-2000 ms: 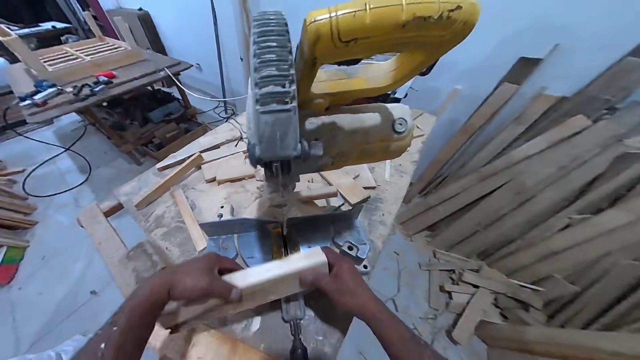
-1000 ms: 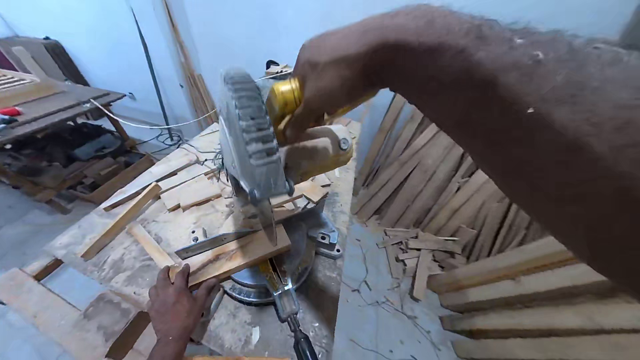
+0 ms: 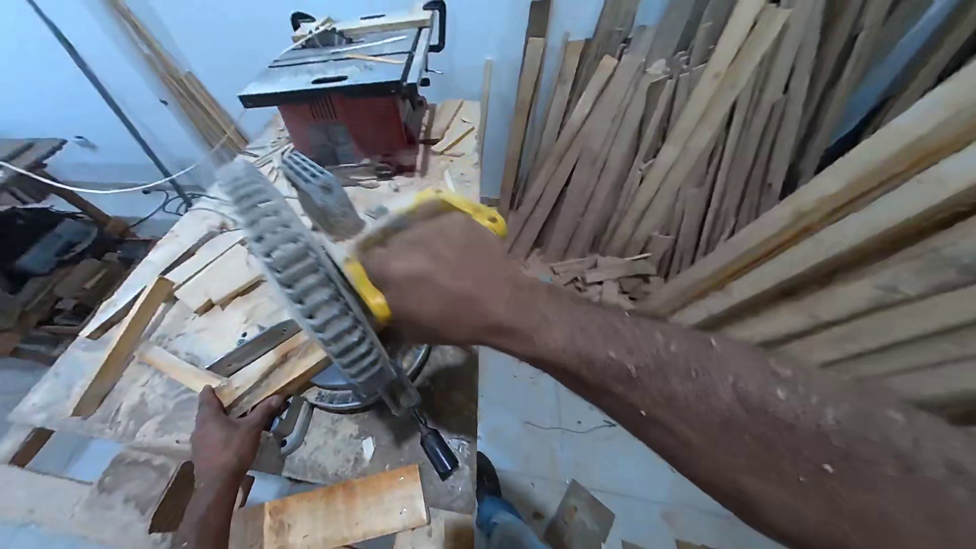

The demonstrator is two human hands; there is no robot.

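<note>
A yellow miter saw (image 3: 305, 286) stands on the dusty workbench, its head lowered and its ribbed guard in front of me. My right hand (image 3: 442, 278) is closed around the saw's yellow handle, partly blurred. At the lower left my left hand (image 3: 232, 431) grips the near end of a wooden board (image 3: 278, 370), which lies against the metal fence (image 3: 252, 347). The guard hides the board's far end and the blade. A black-handled knob (image 3: 438, 451) sticks out at the front of the saw's base.
A red table saw (image 3: 347, 122) stands at the bench's back. Offcuts (image 3: 126, 347) lie left of the saw, and a short plank (image 3: 347, 509) is near me. Many boards (image 3: 595, 160) lean on the wall at right, with stacked timbers (image 3: 854, 252) nearer. My shoe (image 3: 488, 474) is beside the bench.
Two seconds ago both hands held the board before the raised saw. My right hand then went to the saw handle, and the saw head has come down. The view has shifted right.
</note>
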